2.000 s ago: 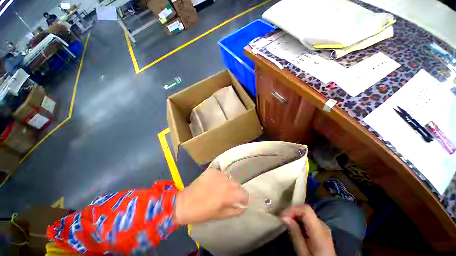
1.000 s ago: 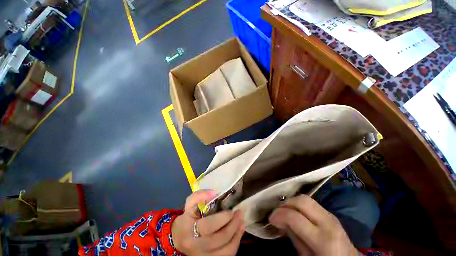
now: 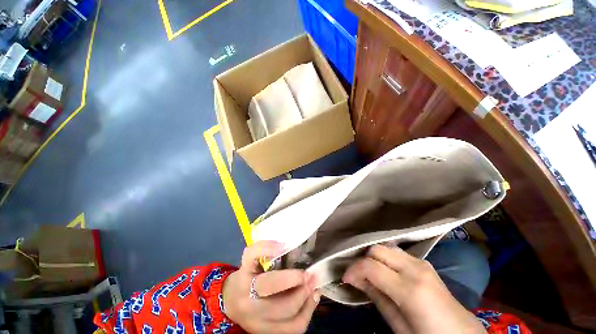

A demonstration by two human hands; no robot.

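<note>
A beige handbag [image 3: 418,196] with its mouth open rests over my lap, its inside facing up. A dark metal ring sits at the mouth's right corner and a bit of yellow edge shows at both corners. My left hand [image 3: 271,290] pinches the bag's left corner and near rim; a ring is on one finger. My right hand [image 3: 405,284] grips the near panel just below the rim, its fingertips partly hidden by the fabric. Whether a small part is between the fingertips cannot be seen.
An open carton [image 3: 294,143] with beige bags stands on the floor ahead. A blue crate [image 3: 330,39] is behind it. The wooden desk [image 3: 405,85] at right bears leopard cloth, papers, a yellow-edged bag and a black tool. More boxes [image 3: 65,254] stand at left.
The bag has been turned and its mouth opened wide towards me. My left hand has moved to its left corner. My right fingers now cover the small metal spot on the near panel.
</note>
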